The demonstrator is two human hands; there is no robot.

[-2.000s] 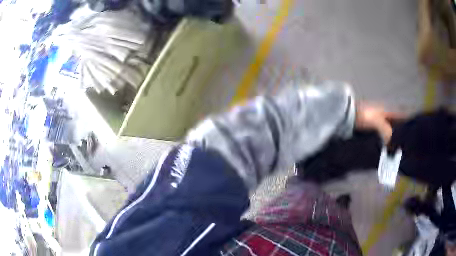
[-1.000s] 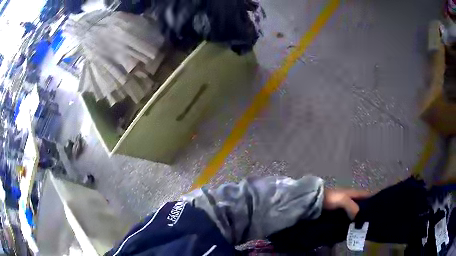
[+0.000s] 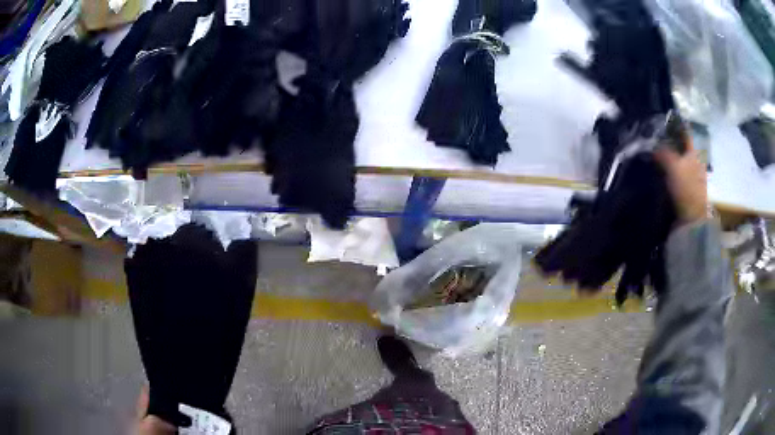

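My left hand (image 3: 153,420), cut off by the lower left edge, grips a black cloth bundle (image 3: 191,297) that stretches up toward the table, beside a white tag (image 3: 204,420). My right hand (image 3: 687,183) holds another black bundle (image 3: 625,200) at its tied middle, over the table's front edge; its fanned end hangs past the edge. The fingers of both hands are partly hidden by cloth. A tied black bundle (image 3: 466,102) lies on the white table (image 3: 382,119) between them.
More black bundles (image 3: 314,127) lie on the table at left, one overhanging the edge. A clear plastic bag (image 3: 476,314) with brown scraps hangs below the edge. Another plastic bag (image 3: 722,68) is at the upper right. A cardboard box (image 3: 53,276) is at far left below.
The view has swung from the floor, pale green bins and yellow line to the table with bundles. Both hands now show, each on a black bundle; before, one hand showed on black cloth.
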